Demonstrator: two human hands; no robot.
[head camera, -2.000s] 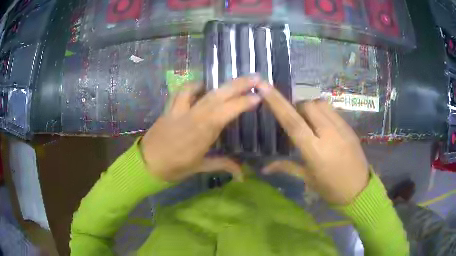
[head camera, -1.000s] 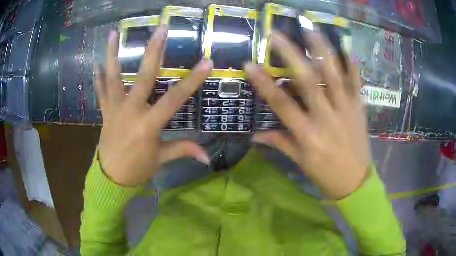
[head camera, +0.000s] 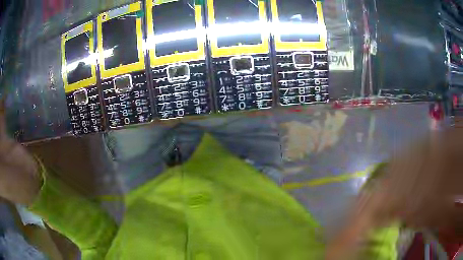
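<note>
Several black keypad phones lie face up side by side along the bench's near edge, with yellow-framed dark screens and white-marked keys. The middle phone (head camera: 177, 61) and the rightmost phone (head camera: 300, 56) show bright glare across their screens. My left hand (head camera: 18, 170) is at the far left, cut off by the picture's edge, away from the phones; its fingers are not clear. My right hand (head camera: 411, 188) is a large blur at the lower right, away from the phones; its fingers and anything in it cannot be made out.
A white label strip (head camera: 341, 60) lies right of the phones on the taped work area. The dark green bench (head camera: 411, 56) extends to the right, with part of a tray (head camera: 455, 51) at the right rim. A yellow floor line (head camera: 330, 180) shows below.
The phones, first on edge between my hands, then spread face up under my fingers, now lie uncovered. My hands have moved apart to either side, and the view has shifted.
</note>
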